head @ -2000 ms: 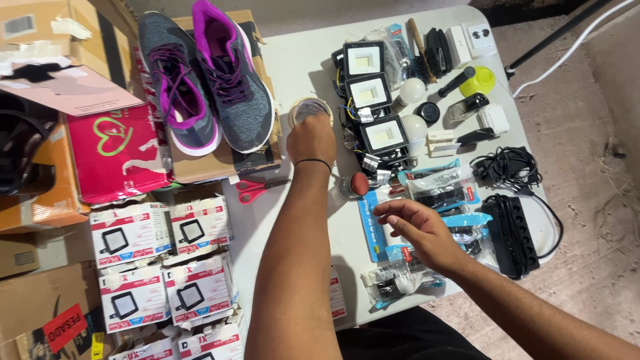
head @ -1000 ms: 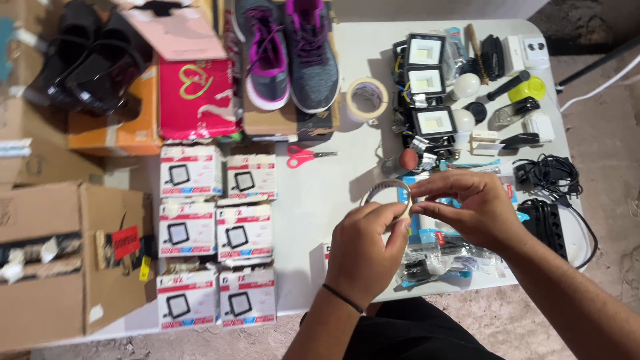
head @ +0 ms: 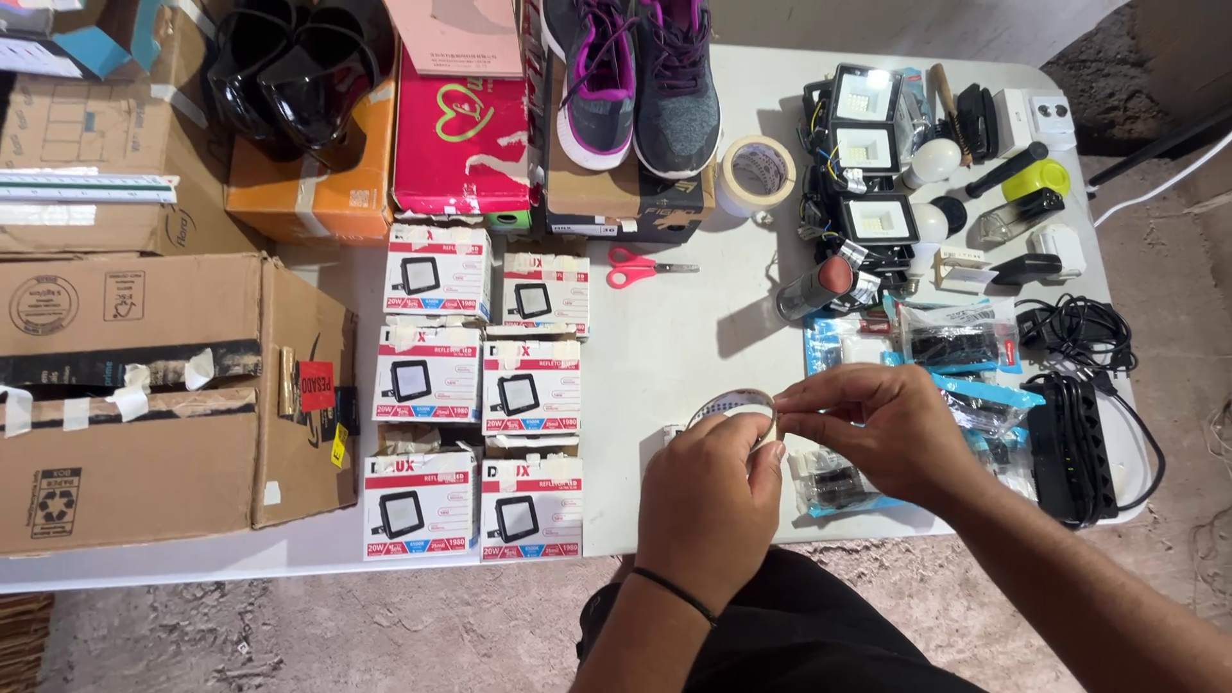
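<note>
My left hand (head: 717,496) grips a narrow roll of tape (head: 733,402) from below, its fingers inside and around the ring, above the front part of the table. At the roll's right edge, my right hand (head: 866,423) pinches with thumb and fingertips; whether it holds the tape's loose end is too small to tell. A wider roll of masking tape (head: 757,176) lies farther back beside the sneakers (head: 630,91). Red-handled scissors (head: 647,268) rest on the white table, left of a clear cylindrical container with a red top (head: 816,289).
Several LED floodlight boxes (head: 438,269) stand in two columns left of my hands. Cardboard cartons (head: 135,404) fill the far left. On the right are floodlights (head: 876,218), light bulbs (head: 932,164), bagged parts (head: 962,337), a black power strip (head: 1068,448) and coiled cable (head: 1078,332).
My left hand has come back from the tape rolls near the sneakers and now holds the narrow roll. My right hand has moved to its edge. The view has shifted left.
</note>
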